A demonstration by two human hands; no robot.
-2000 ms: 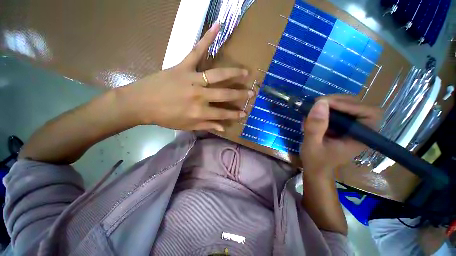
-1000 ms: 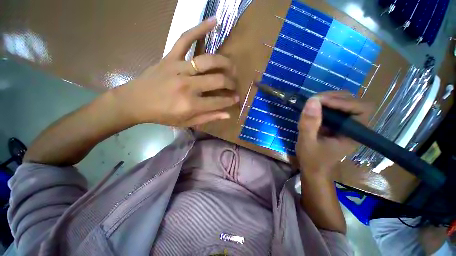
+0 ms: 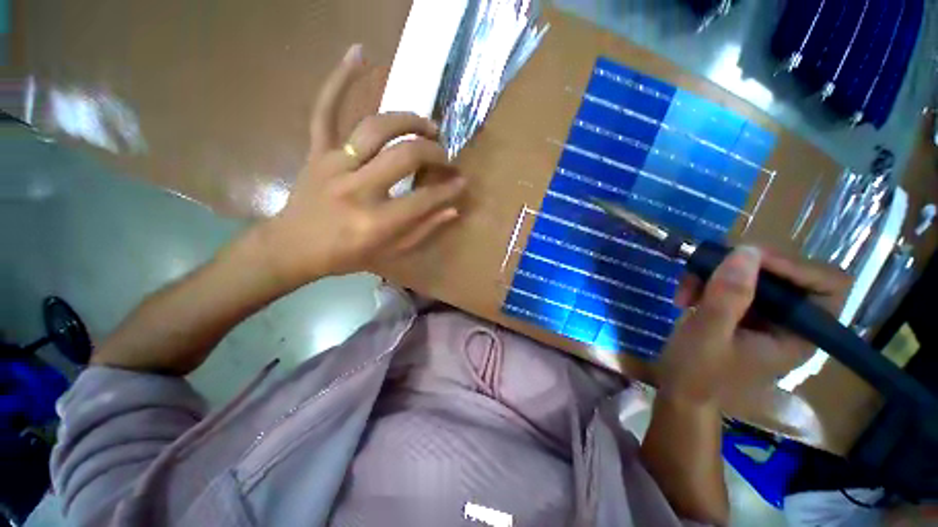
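A blue solar cell panel (image 3: 607,175) lies on a shiny brown board, with thin silvery wires across it. A short busbar wire (image 3: 516,239) runs beside its left edge, and another (image 3: 761,198) beside its right edge. My right hand (image 3: 741,329) grips the black handle of a soldering iron (image 3: 792,301). The iron's metal tip points left over the middle of the panel; whether it touches is not clear. My left hand (image 3: 375,190) is left of the panel, fingers apart and partly curled, with nothing visible in it.
A ribbon bundle (image 3: 483,72) lies beside a white bar (image 3: 424,57) at the upper left. Another ribbon bundle (image 3: 849,221) lies at the right beside a curved white bar (image 3: 872,257). Dark blue cell stacks (image 3: 849,51) are at the upper right. A person's sleeve (image 3: 838,508) shows lower right.
My left hand has moved left, away from the panel edge. The iron and my right hand have drawn back rightward, and the tip has left the panel's left edge. The view has shifted slightly.
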